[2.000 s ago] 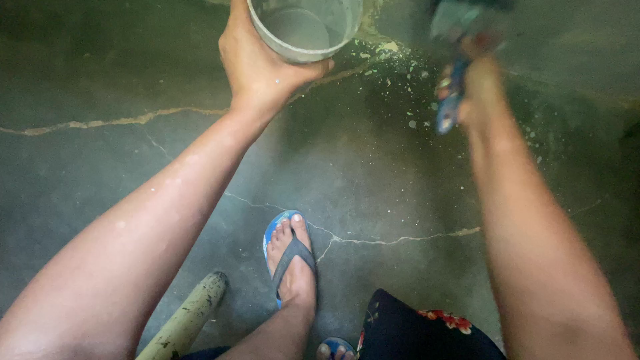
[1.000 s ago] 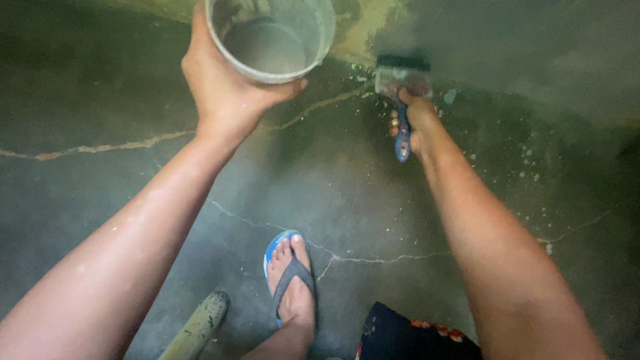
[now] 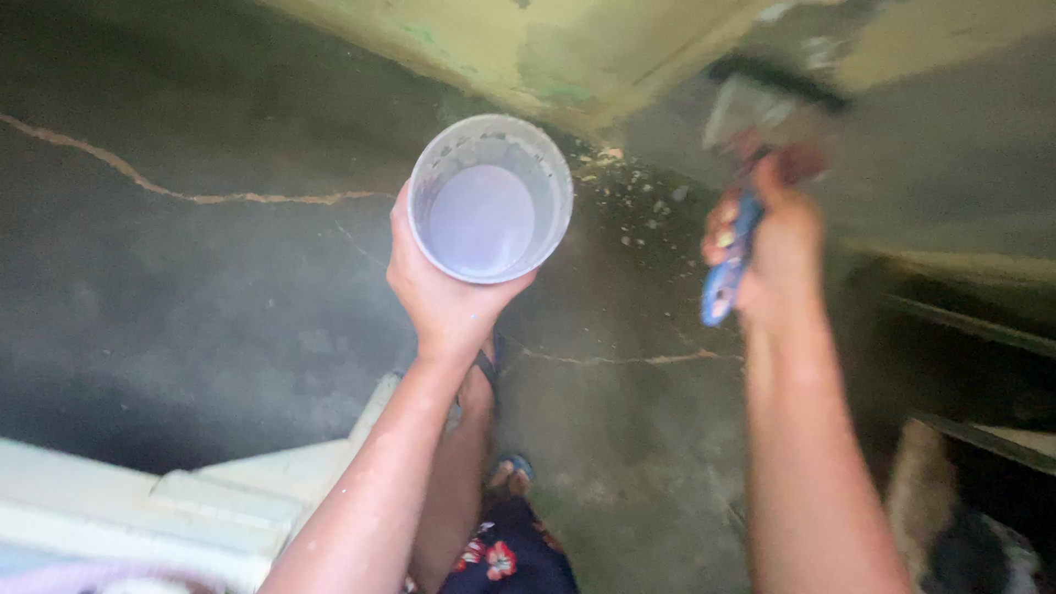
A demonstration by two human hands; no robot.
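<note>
Near the middle of the head view, my left hand (image 3: 450,289) holds a round translucent plastic tub (image 3: 559,198) from below and its left side. Pale, whitish liquid (image 3: 483,221) lies at the bottom of the tub, and specks cling to its inner wall. My right hand (image 3: 767,231), at the right, grips the blue handle of a wide flat paintbrush (image 3: 763,107). The brush has dark bristles pointing up and away from me, at the damp-looking grey part of the wall (image 3: 924,140). Motion blur hides whether the bristles touch the wall.
The grey concrete floor (image 3: 206,289) has long cracks and pale flakes (image 3: 652,198) by the wall corner. A cream-coloured plastic piece of furniture (image 3: 165,503) stands at lower left. Dark shelf-like edges (image 3: 982,322) are at right. My sandalled feet are below, partly hidden by my left arm.
The view has swung, bringing the wall corner and the cream furniture into sight. Both hands still hold the tub and the brush; the brush is now up at the wall's grey part.
</note>
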